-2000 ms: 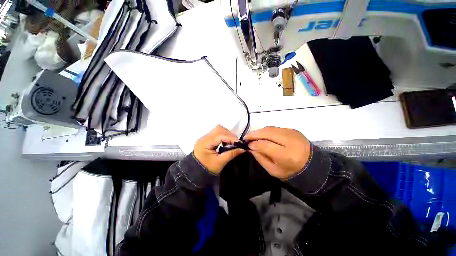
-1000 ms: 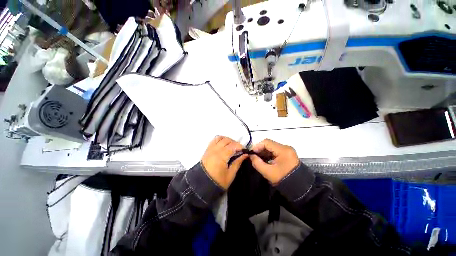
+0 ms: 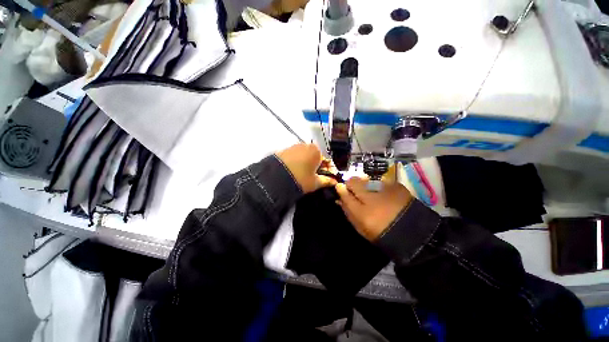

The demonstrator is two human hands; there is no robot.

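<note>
My left hand (image 3: 302, 167) pinches the edge of a black fabric piece (image 3: 327, 230) just below the needle area. My right hand (image 3: 374, 206) pinches the same black edge close beside it. The fingertips nearly meet in front of the presser foot area (image 3: 375, 167), which the machine head and my right fingers partly hide. The white garment panel (image 3: 220, 127) with a thin black edge line spreads left from my left hand, and part of it shows below my left wrist. The black piece hangs down between my sleeves over the table edge.
The white sewing machine (image 3: 454, 73) fills the upper right. A bundle of panels (image 3: 113, 153) lies left, beside a grey vented device (image 3: 25, 143). More panels (image 3: 73, 287) hang below the table edge. Right are pink-blue snips (image 3: 424, 184), a black stack (image 3: 494, 194) and a phone (image 3: 577, 246).
Both hands have moved forward from the table's front edge to the needle area, carrying the black piece and the panel edge. The view has moved closer to the machine head.
</note>
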